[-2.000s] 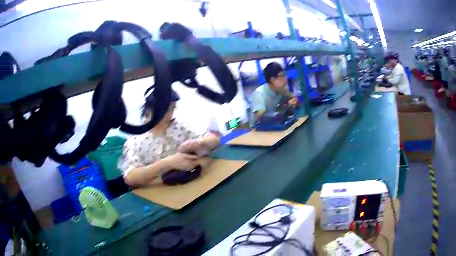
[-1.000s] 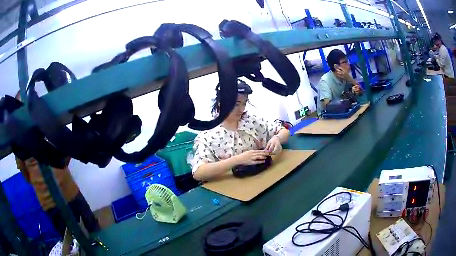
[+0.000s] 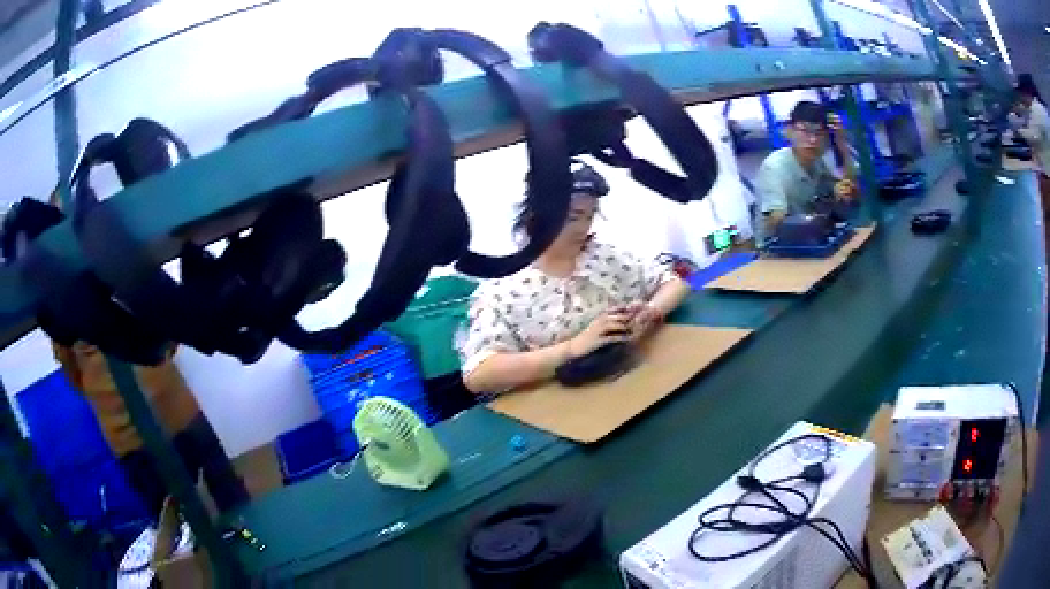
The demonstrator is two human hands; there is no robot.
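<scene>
Neither of my hands is in the picture. Nearest in front of me, a folded black over-ear headset (image 3: 533,541) lies on the green surface at the bottom centre, somewhat blurred. To its right is a large white vented box, the power supply (image 3: 754,518), with a loose black cable (image 3: 769,506) coiled on top. Further right, a smaller white dual-display meter (image 3: 951,443) shows red digits, with red and black leads below. A small cream test box (image 3: 930,545) with a black cable stands in front of it.
Black headphones (image 3: 432,184) hang from a green overhead rail (image 3: 737,78). Opposite, a coworker holds a black headset (image 3: 596,361) over a cardboard mat (image 3: 679,366); another sits further back beside a blue tray (image 3: 809,242). A green fan (image 3: 397,444) stands left. A person in brown stands far left.
The view has swung left, so the instruments and coworkers sit further right in the picture. The folded headset has come into fuller view. The farther coworker's head has turned towards the camera.
</scene>
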